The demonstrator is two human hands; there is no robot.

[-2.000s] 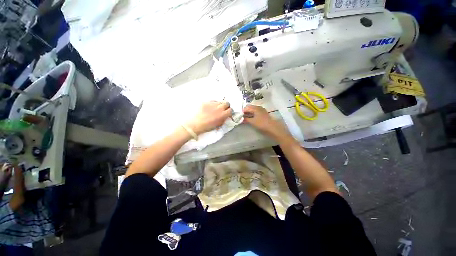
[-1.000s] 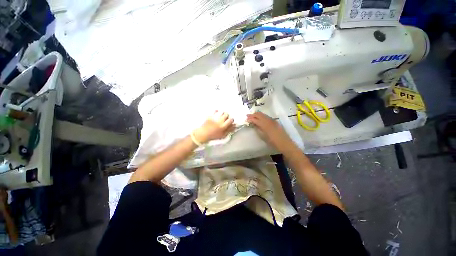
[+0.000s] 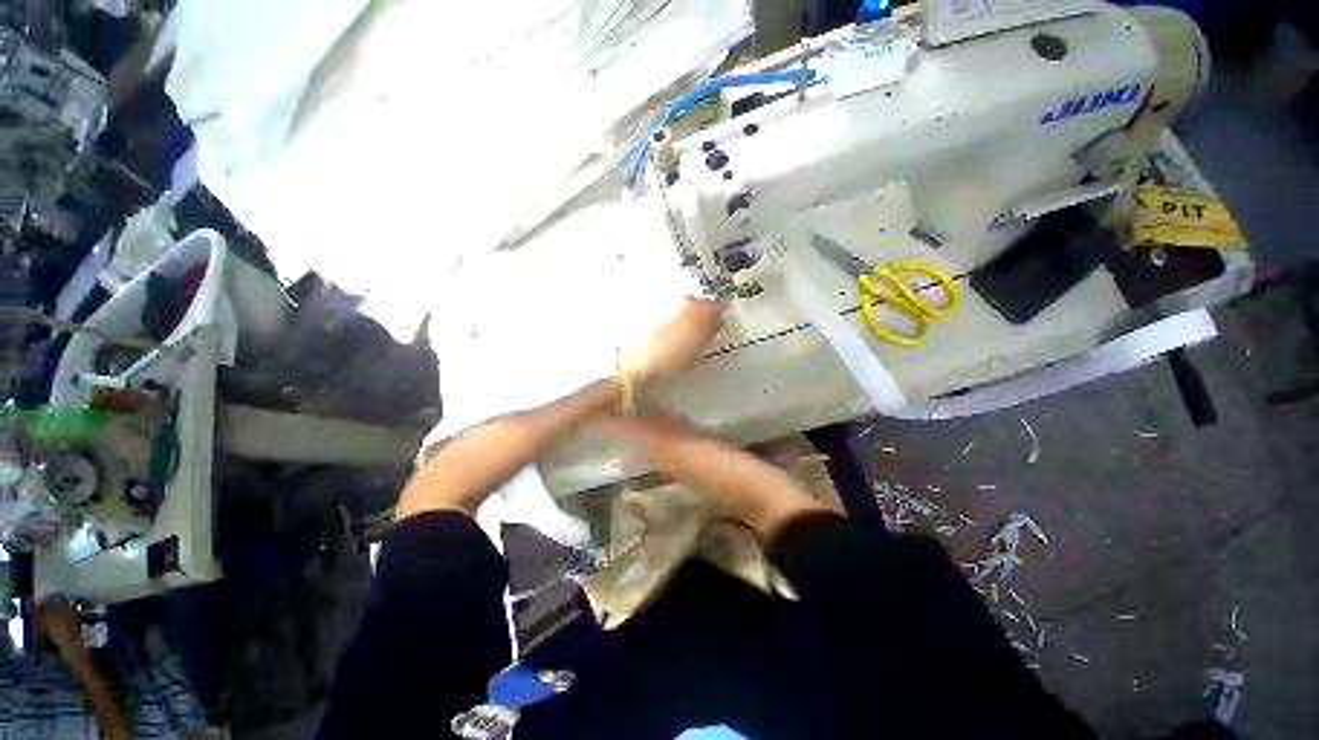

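A white garment piece (image 3: 535,325) lies on the sewing table left of the needle and drapes over its front edge. The white sewing machine (image 3: 926,138) with blue JUKI lettering stands behind it. My left hand (image 3: 677,340), with a pale band at the wrist, is at the needle area beside the cloth's right edge; its grip is unclear. My right hand (image 3: 600,422) is blurred and low over the table's front edge, where my right forearm crosses towards my left wrist. Its fingers are not clear.
Yellow-handled scissors (image 3: 907,301) and a black flat rectangle (image 3: 1044,270) lie below the machine arm. A white strip (image 3: 1070,369) runs along the front edge. A large white pile (image 3: 420,130) is behind left. Another person's arm (image 3: 80,668) shows at lower left.
My right hand has left the needle area and moved left and down, across to my left forearm. My left hand has moved right to the needle area.
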